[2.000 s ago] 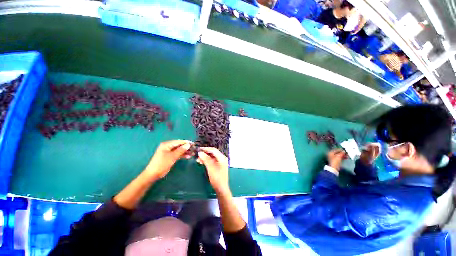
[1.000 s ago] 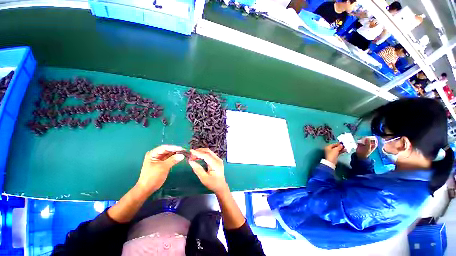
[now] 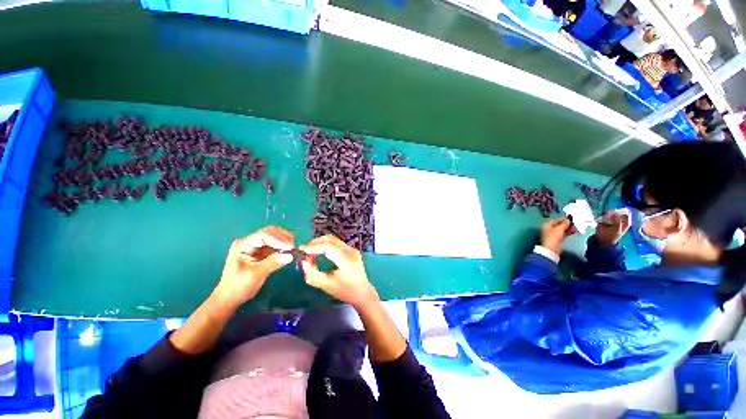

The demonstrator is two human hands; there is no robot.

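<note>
A small dark moulded part is pinched between the fingertips of my left hand and my right hand, above the front of the bench. My fingers partly hide it. A dense heap of loose dark parts lies just beyond my right hand. Chunkier dark parts lie in loose rows on the green surface at the left. A flat white sheet lies right of the heap.
A blue tote with dark parts stands at the left bench end. A blue tray stands across the belt. A masked person in blue workwear sits at the right, holding a small white piece near a smaller dark pile. A blue stool stands lower right.
Both my hands stay together on a small part, with their fingertips slightly shifted. The camera view has tilted and moved slightly. The heap and the rows look unchanged.
</note>
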